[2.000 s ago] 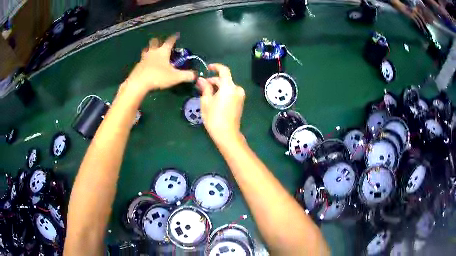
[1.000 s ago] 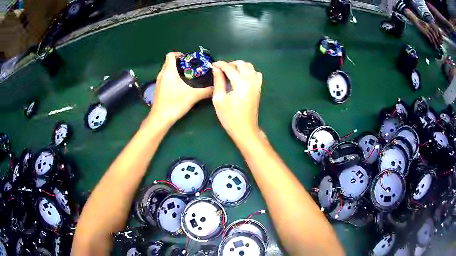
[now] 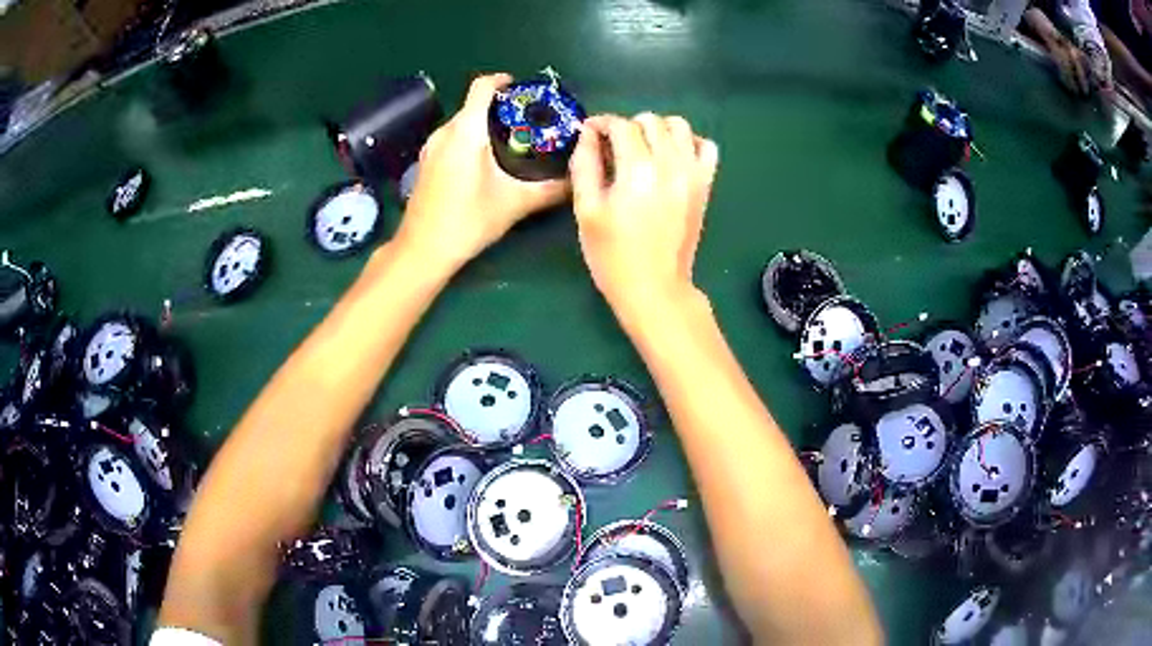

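My left hand holds a black cylinder housing upright by its side, at the upper centre. Its open end shows a blue circuit board with small parts. My right hand is at the housing's right edge, with thumb and fingertips pinched together at the board's rim. What lies between those fingertips is too small to tell. Part of a base cover shows behind my left wrist.
Base covers lie heaped between my forearms, with more heaps at left and right. A housing lies on its side at upper left. Another housing stands at upper right beside a base cover. Another person's hand shows at top right.
Both hands and the held housing have shifted right and up in the picture. The housing has turned from mostly hidden to upright, board showing. My right fingers have moved to its rim.
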